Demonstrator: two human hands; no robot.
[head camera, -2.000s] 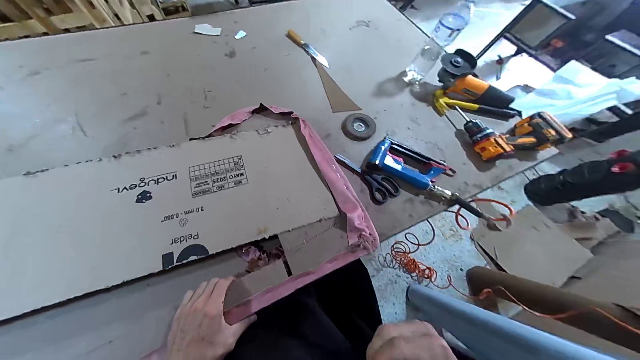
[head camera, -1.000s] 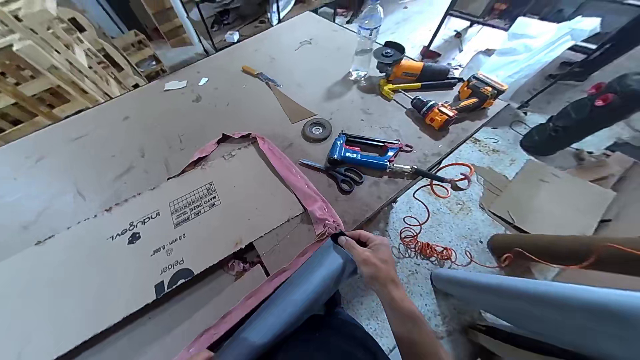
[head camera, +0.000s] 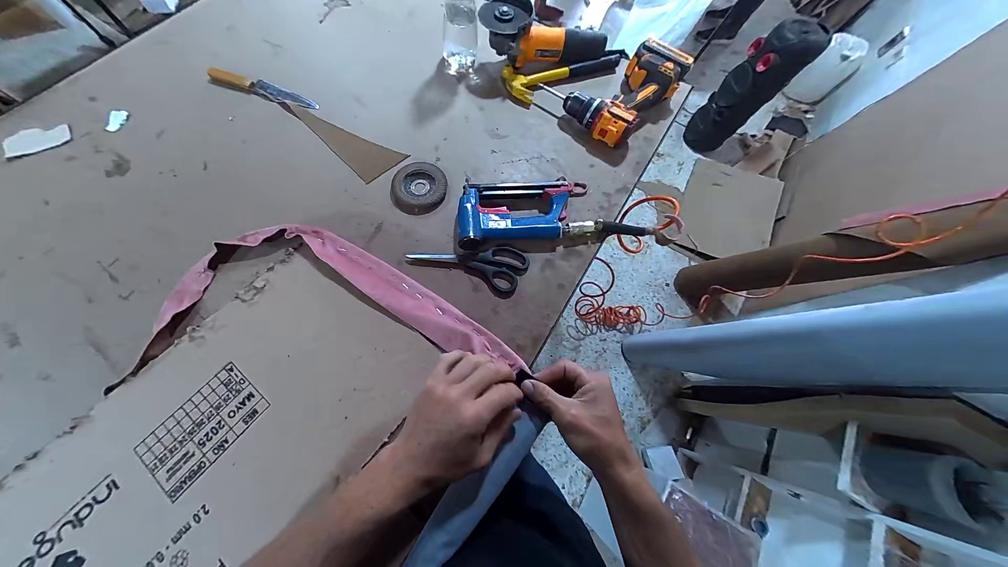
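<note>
Both of my hands are at the right corner of the cardboard-covered panel (head camera: 315, 346). My left hand (head camera: 472, 409) presses at the corner, beside the stapled pink fabric edging (head camera: 386, 287). My right hand (head camera: 579, 405) pinches the dark end of a grey-blue fabric piece (head camera: 472, 500), which hangs along the panel's near side and partly under my left forearm. Black-handled scissors (head camera: 492, 266) lie just beyond the edging. Behind them rests a blue pneumatic stapler (head camera: 512, 216), joined to a hose. The fingertips of my left hand are partly hidden.
On the table (head camera: 181, 181) are an abrasive disc (head camera: 419, 187), a knife (head camera: 264, 87), a cardboard offcut (head camera: 346, 142), a bottle (head camera: 460, 35), an angle grinder (head camera: 543, 39), a yellow hammer (head camera: 551, 75) and a drill (head camera: 622, 102). Orange hose (head camera: 610, 311) coils beyond the edge, near fabric rolls (head camera: 819, 339).
The grey-blue fabric, not at the corner two seconds ago, now lies along the near side. My left hand has come up to the corner beside my right. The view has shifted closer.
</note>
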